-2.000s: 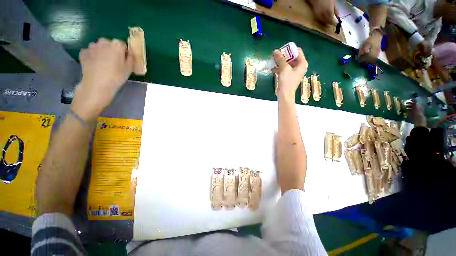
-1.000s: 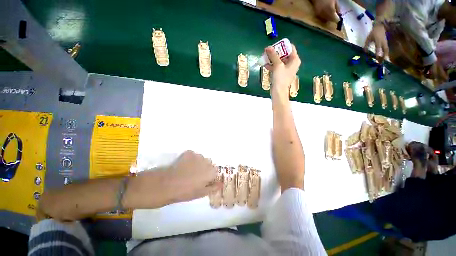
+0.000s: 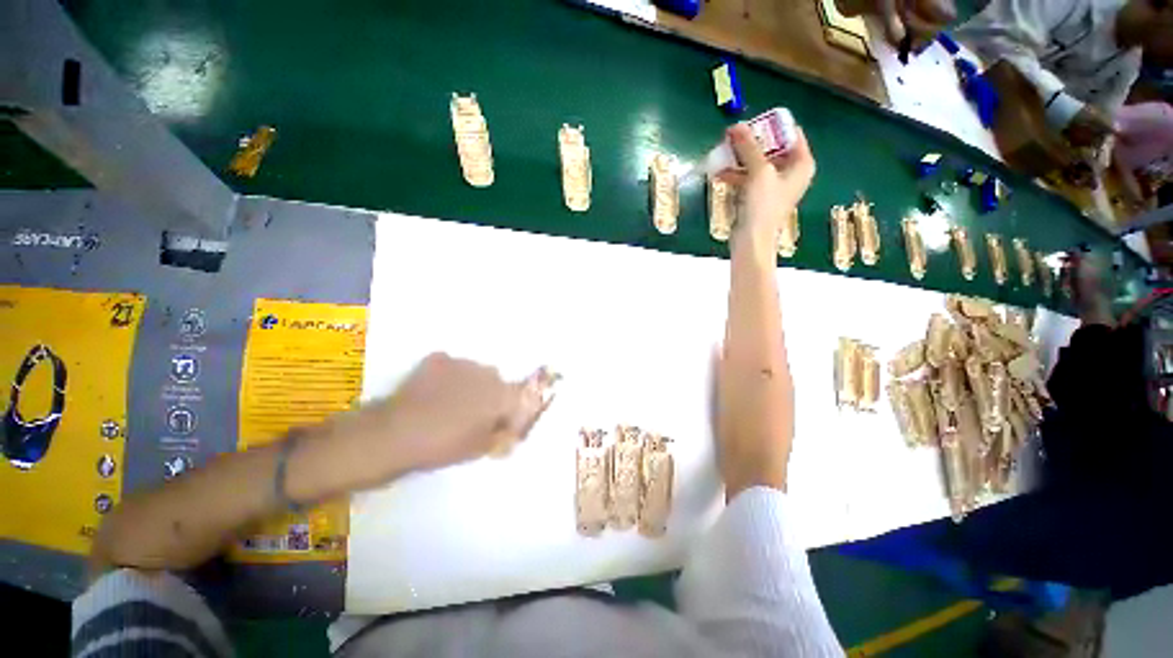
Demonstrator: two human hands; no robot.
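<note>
My right hand is closed around a small white glue bottle with a red-and-white label, above the green conveyor belt. The bottle's pale nozzle points left, close to a beige part on the belt; I cannot tell if it touches. My left hand, slightly blurred, holds one beige moulded part over the white sheet; most of that part is hidden by the fingers. Three beige parts stand side by side on the sheet, right of my left hand.
More beige parts lie spaced along the belt. Two parts and a heap lie on the sheet's right. An amber piece and blue blocks are on the belt. A metal post stands upper left. Other people's hands work opposite.
My left hand left the belt, reached the row of four parts and came away with one, leaving three. My right hand shifted slightly right with the bottle. Belt parts moved right; the amber piece appeared.
</note>
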